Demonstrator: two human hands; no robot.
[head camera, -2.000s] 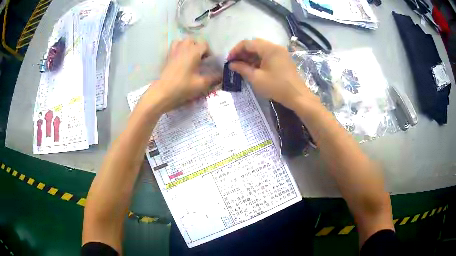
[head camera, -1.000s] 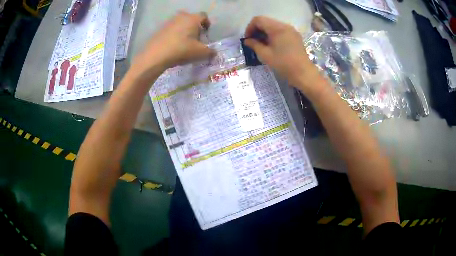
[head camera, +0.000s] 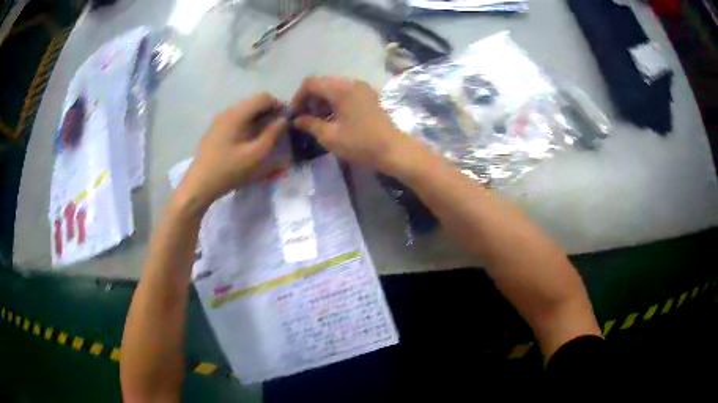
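A printed order sheet (head camera: 315, 307) with yellow highlighted lines lies in front of me, its lower end past the table's near edge. A white label strip (head camera: 295, 220) lies on its upper part. A small dark label (head camera: 305, 146) is at the sheet's top, pinched in the fingers of my right hand (head camera: 346, 122). My left hand (head camera: 236, 146) is beside it, fingertips bent and meeting the right fingertips; blur hides whether it holds anything.
Order sheets with red garment drawings (head camera: 90, 173) lie at the left, with a dark red swatch (head camera: 73, 122) on them. A shiny clear polybag (head camera: 480, 102) is right of my hands. Shears (head camera: 421, 39) and a folded dark fabric piece (head camera: 622, 63) lie farther off.
The view has shifted. My hands have come together at the sheet's top; they were apart before. The dark label is still in my right fingers.
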